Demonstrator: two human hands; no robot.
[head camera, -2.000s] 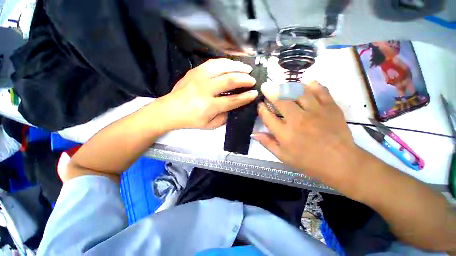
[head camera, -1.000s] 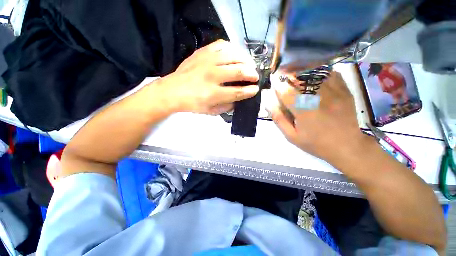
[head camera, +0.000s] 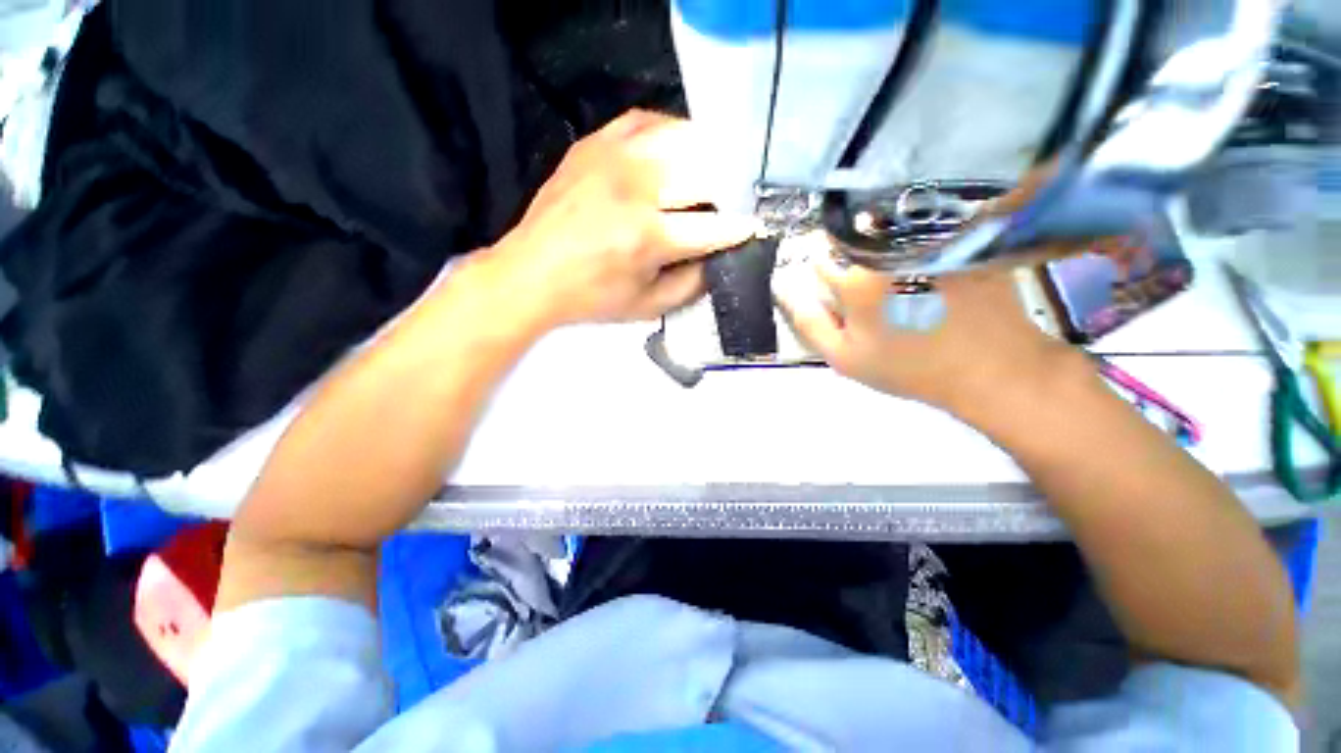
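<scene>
A narrow black band (head camera: 746, 302) lies under the presser foot area (head camera: 787, 211), its short free end towards me. My left hand (head camera: 618, 221) presses on the cloth left of the band, fingertips beside the needle area. My right hand (head camera: 934, 331) is right of the band, thumb and finger near its edge, partly covered by the machine head (head camera: 941, 96). Whether it grips the band is unclear. The large black garment heap (head camera: 294, 221) lies left of my left hand and runs behind it.
A phone (head camera: 1110, 291) lies behind my right forearm. Pink-handled snips (head camera: 1152, 400) and green-handled scissors (head camera: 1297, 441) lie at the right. A ruler strip (head camera: 735, 515) runs along the table's front edge. A red container (head camera: 180, 603) stands low left.
The band has moved away from me, so its free end is nearer the needle. Both hands stay beside it. The view has shifted, and the machine head now covers more of the upper right.
</scene>
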